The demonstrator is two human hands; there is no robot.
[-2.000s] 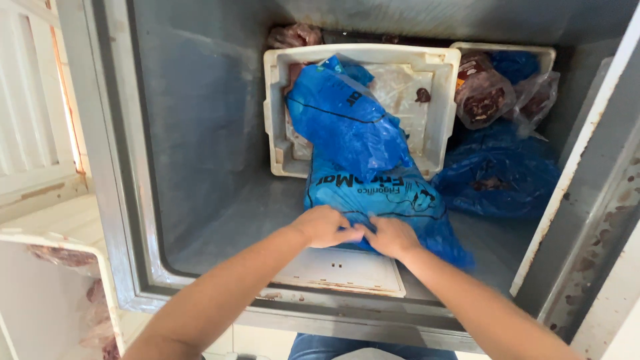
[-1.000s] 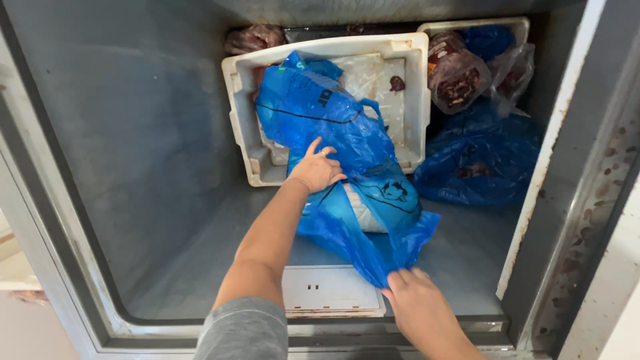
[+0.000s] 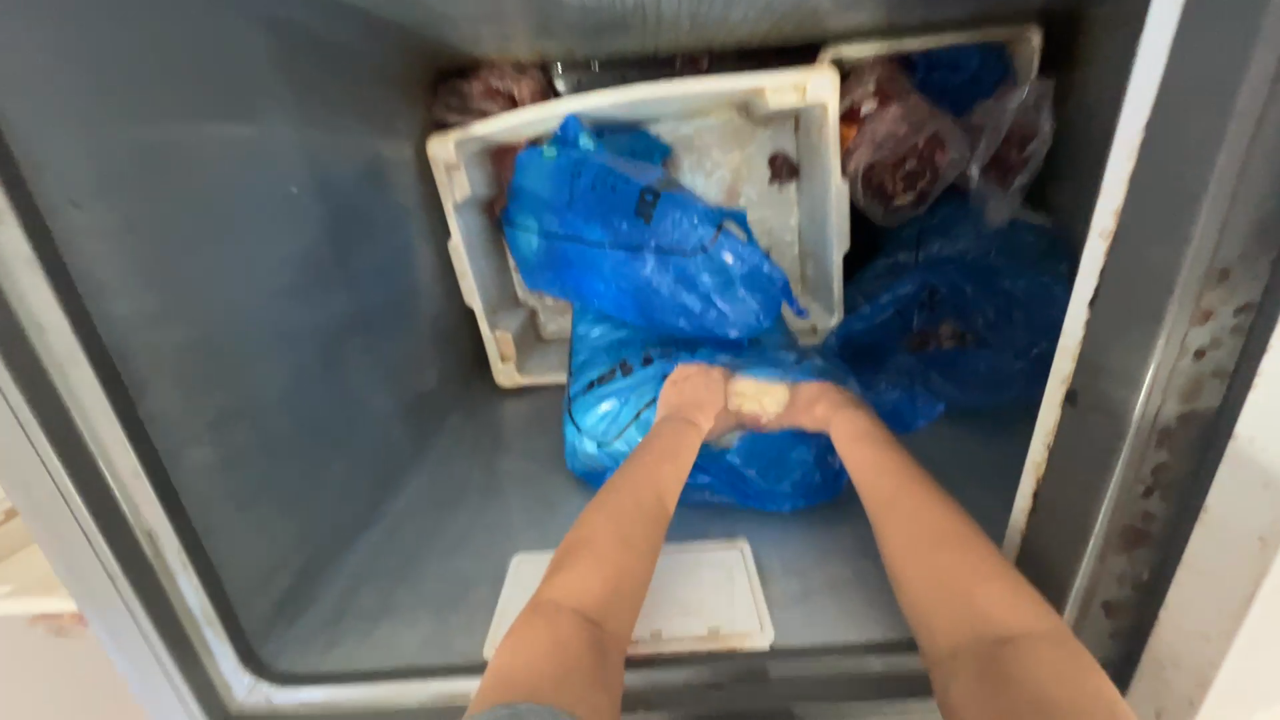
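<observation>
Both hands reach down into a chest freezer. My left hand (image 3: 695, 395) and my right hand (image 3: 810, 408) are at the mouth of a printed blue plastic bag (image 3: 615, 400), with a pale, whitish piece (image 3: 758, 397) between them. Blur hides the fingers, so which hand grips the piece cannot be told. Another blue bag (image 3: 640, 235) lies just beyond, partly inside a white plastic crate (image 3: 843, 210) and against the first bag.
At the back right a smaller white crate (image 3: 930, 42) bears clear bags of dark red meat (image 3: 905, 165). A blue bag (image 3: 960, 300) lies below it. A white plastic panel (image 3: 700, 595) rests near the front wall. Wrapped meat (image 3: 490, 92) sits behind the crate.
My left hand has come down from the upper bag and my right hand has moved up from the bag's loose edge; they are now close together. The pale piece now shows between them.
</observation>
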